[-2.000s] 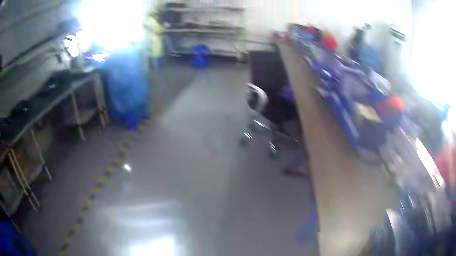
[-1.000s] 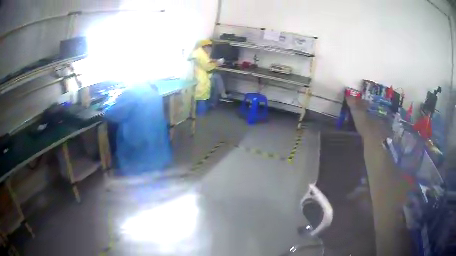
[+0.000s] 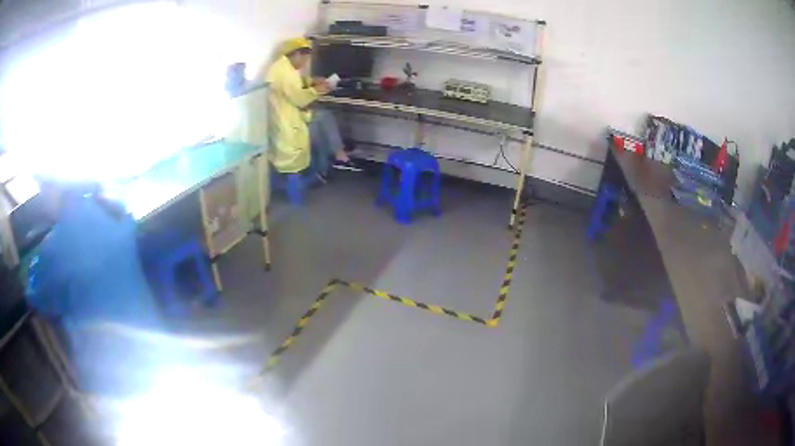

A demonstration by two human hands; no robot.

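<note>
Neither of my hands is in view. Nearest in front are a grey chair back at the bottom right and a person in a blue smock at the left, partly washed out by glare. A person in a yellow smock and cap sits by the dark-topped workbench at the back wall, holding something small and white. A blue plastic stool stands in front of that bench.
Yellow-black floor tape marks an angular outline. A long brown table runs along the right with a red box and blue trays. A green-topped bench stands at the left.
The view has moved closer to the back bench. The blue-smocked person has shifted to the lower left edge and the chair to the bottom right. More of the right table's far end shows.
</note>
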